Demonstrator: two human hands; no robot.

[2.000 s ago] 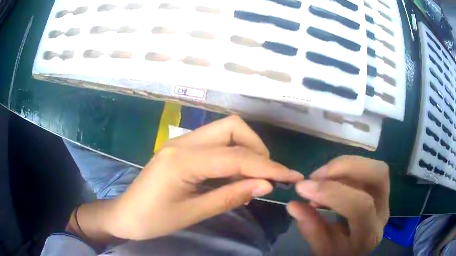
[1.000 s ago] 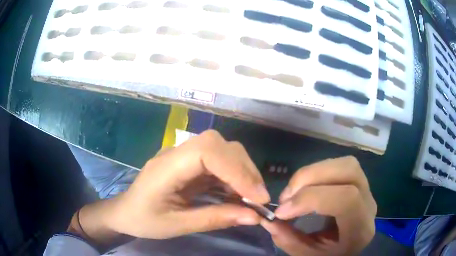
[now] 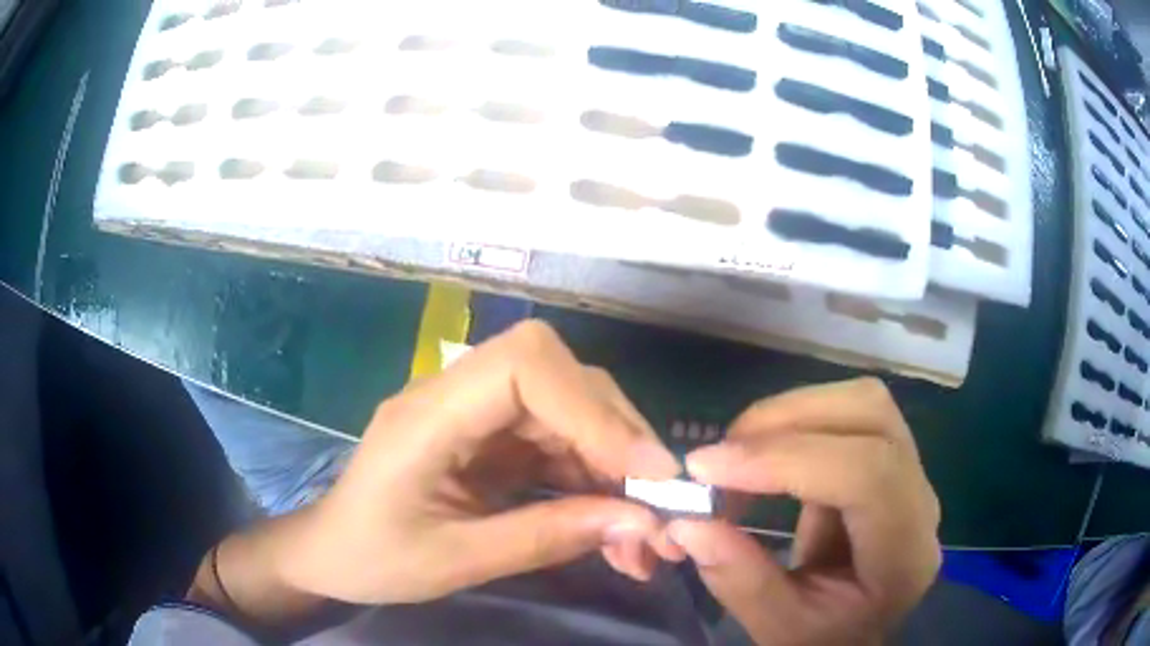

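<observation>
A small electronic module [image 3: 671, 495] with a bright white face and dark edge is held in the fingertips of both hands, above the near edge of the bench. My left hand [image 3: 467, 486] grips its left end between thumb and index finger. My right hand [image 3: 826, 499] grips its right end between thumb and fingertips. Behind the hands lies a white foam tray [image 3: 341, 143]. Its left cutouts are empty and tan; its right cutouts hold black strip-like parts [image 3: 842, 168].
More foam trays lie under the first one, and another filled tray [image 3: 1069, 366] is at the far right. Small dark pieces with pale dots [image 3: 694, 430] lie on the green mat behind my fingers. Yellow tape [image 3: 440, 331] crosses the mat. A blue object [image 3: 1009, 578] is below the bench edge.
The module has turned so its white face now shows; one second ago it looked thin and tilted. Both hands stay close together. The camera view has shifted slightly.
</observation>
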